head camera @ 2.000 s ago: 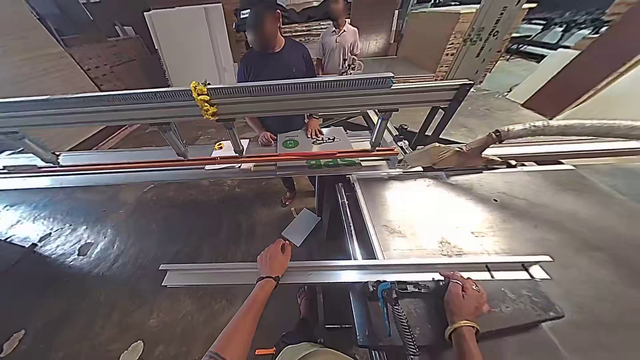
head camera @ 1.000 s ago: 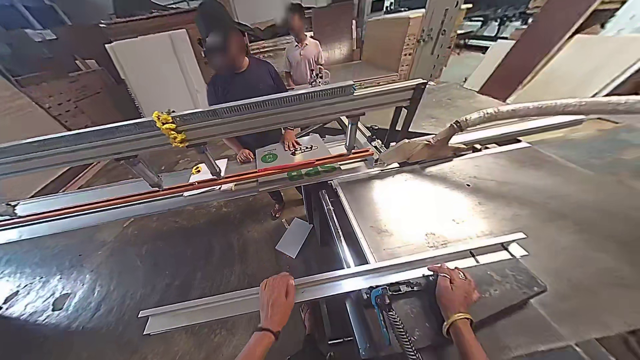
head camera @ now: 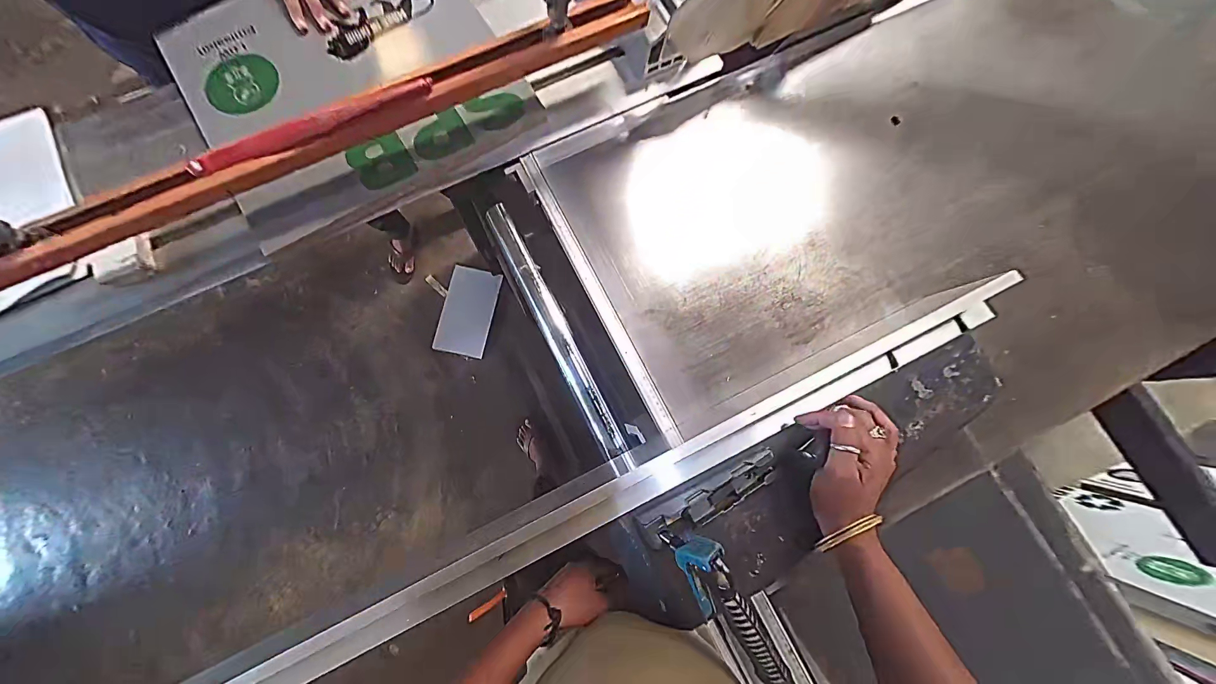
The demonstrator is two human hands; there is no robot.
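A long metal fence bar (head camera: 655,470) runs diagonally across the near part of a metal machine table (head camera: 760,323). My right hand (head camera: 852,456), with rings and a bangle, has curled fingers at a dark part just behind the bar; whether it grips that part is not clear. Close to my body, my left hand (head camera: 581,591) is beside the machine's near edge, its fingers partly hidden. Between the hands are a metal clamp-like fitting (head camera: 727,489), a blue fitting (head camera: 700,560) and a ribbed black hose (head camera: 750,627). A polished metal rod (head camera: 556,328) lies beyond the bar.
An orange and metal beam (head camera: 323,133) crosses the far side, before a white board with a green mark (head camera: 242,85). A co-worker's hand (head camera: 318,11) rests there. A pale sheet (head camera: 467,312) lies on the floor, near a foot (head camera: 402,256). Boards (head camera: 1140,560) are at right.
My left hand has left the bar and come back toward my body. The bar's left part has swung nearer to me. The view has tilted down a lot.
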